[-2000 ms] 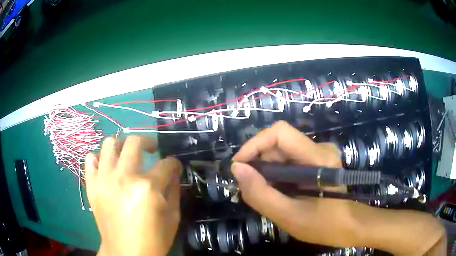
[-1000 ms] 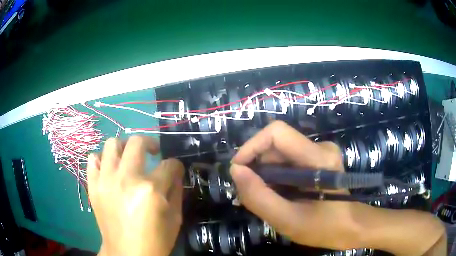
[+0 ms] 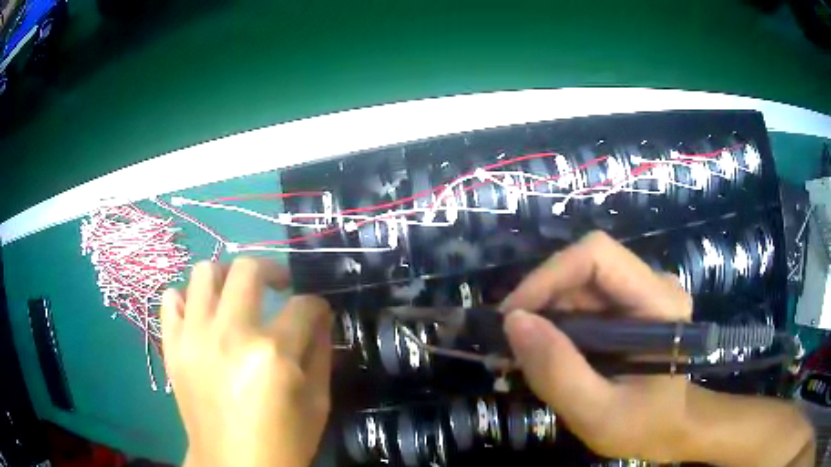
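My right hand (image 3: 601, 356) holds the black soldering iron (image 3: 629, 336) like a pen, its blurred tip and the thin bent feed tube (image 3: 436, 348) pointing left over round metal parts (image 3: 401, 345) in the black tray (image 3: 538, 239). My left hand (image 3: 251, 356) lies over the tray's left edge, with thumb and fingers brought together near the row's left end. What its fingertips hold is hidden. Red and white lead wires (image 3: 314, 247) drape over the tray's far row, with small white connectors at their ends.
A tangled red-white wire bundle (image 3: 137, 255) lies on the green mat left of the tray. A narrow black strip (image 3: 49, 354) lies further left. A white edge strip (image 3: 401, 119) runs behind the tray. A white-grey box (image 3: 815, 260) stands at the right edge.
My right hand and the iron have moved right, away from my left hand, uncovering more round parts. My left hand has barely moved.
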